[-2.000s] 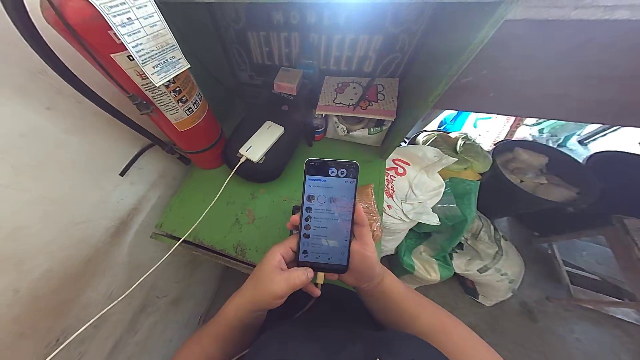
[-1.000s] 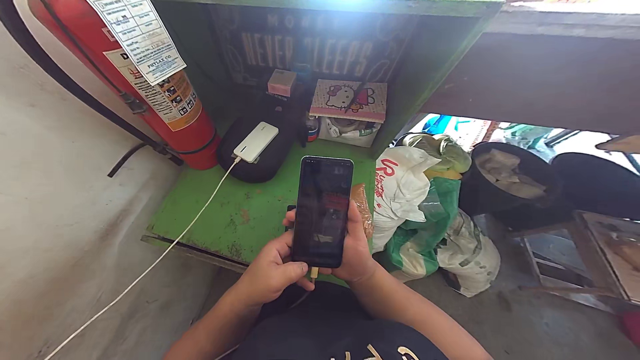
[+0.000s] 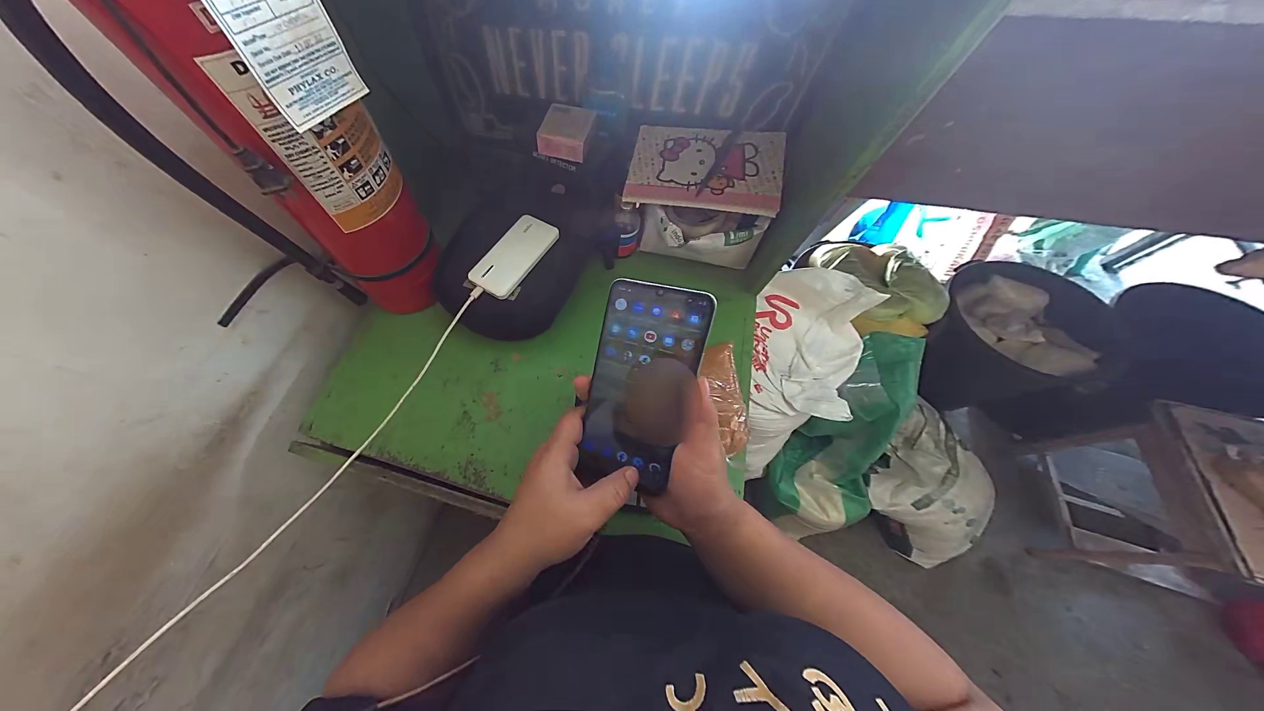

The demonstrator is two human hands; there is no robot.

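A smartphone [image 3: 647, 380] is held upright between both hands over the front of a green wooden shelf [image 3: 395, 395]; its lit screen shows app icons. My left hand [image 3: 568, 484] grips the phone's lower left edge, its thumb at the bottom of the screen. Along the lower right edge, my right hand [image 3: 699, 464] supports the phone. A white power bank [image 3: 514, 257] with a white cable [image 3: 326, 484] plugged in rests on a black rounded case [image 3: 513, 311] behind the phone. Beside my right hand lies a clear plastic packet with brown contents [image 3: 729, 395].
A red fire extinguisher [image 3: 365, 237] stands at the left by the wall. On the shelf are a cartoon-printed box [image 3: 706, 168], a small pink box [image 3: 566, 135] and a small bottle [image 3: 627, 232]. Filled plastic bags [image 3: 805, 346], black buckets [image 3: 1027, 385] and a wooden stool [image 3: 1136, 494] stand at the right.
The phone's screen has gone from a contact list, through a dark view, to a page of app icons. Both hands have kept hold of the phone.
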